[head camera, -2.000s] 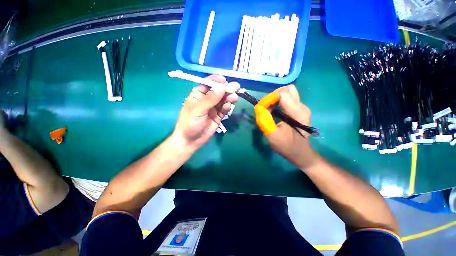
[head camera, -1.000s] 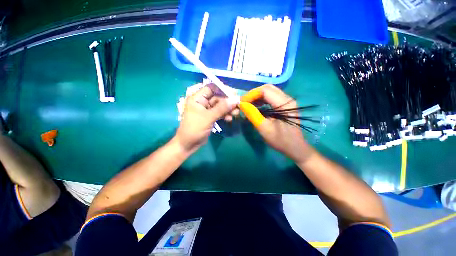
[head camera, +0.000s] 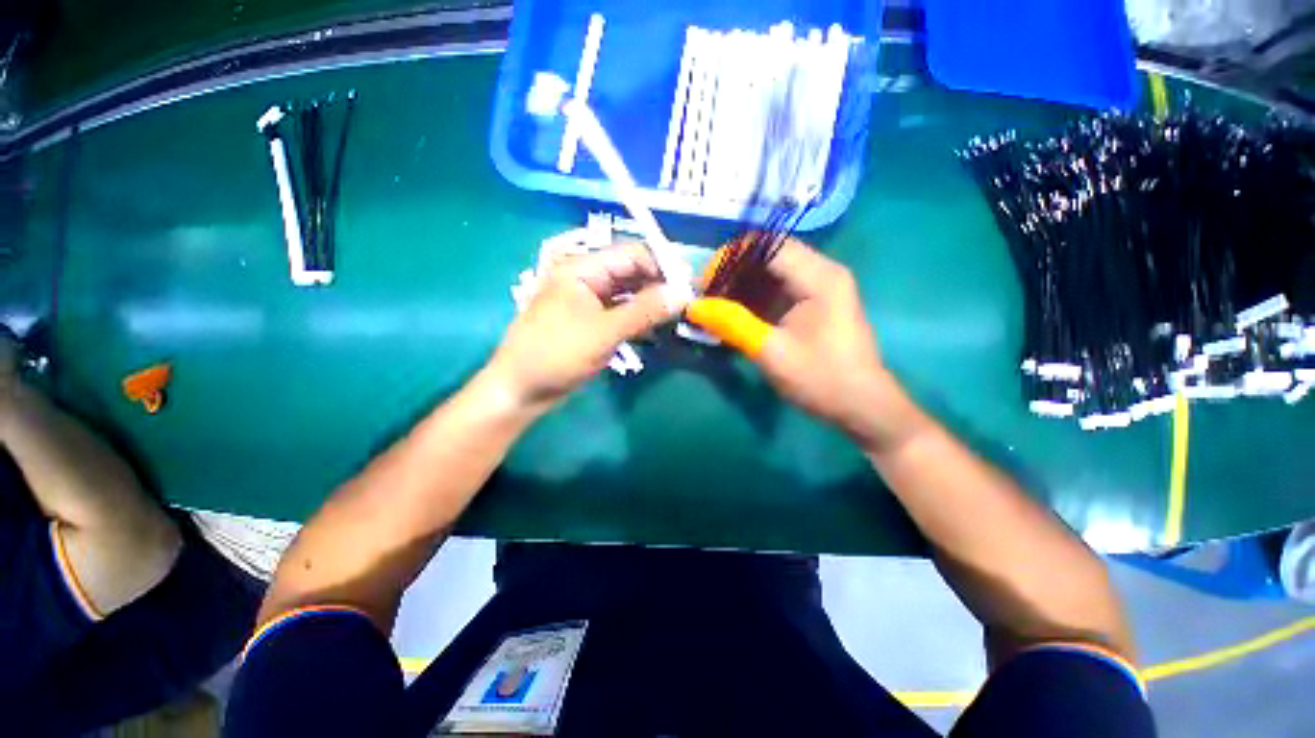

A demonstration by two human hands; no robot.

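My left hand (head camera: 584,320) pinches the lower end of a white strip (head camera: 623,188), whose upper end lies over the blue tray. My right hand (head camera: 800,325), with orange covers on thumb and index finger, holds black wires (head camera: 764,245) that fan up and to the right, blurred over the tray. Strip and wires meet at a small white piece (head camera: 698,333) between my fingertips; the exact joint is hidden. A pile of small white connectors (head camera: 625,356) lies partly behind my left hand.
The blue tray (head camera: 509,159) holds parallel white strips. A second blue tray (head camera: 1031,51) is at upper right. A large black wire bundle (head camera: 1139,274) lies at right. An assembled harness (head camera: 293,202) is at upper left, an orange piece (head camera: 147,385) at far left. A person's arm (head camera: 80,461) is at left.
The white strip has turned from nearly level to steep. The black wires have swung from pointing right to pointing up and right. My hands have come together at the strip's lower end.
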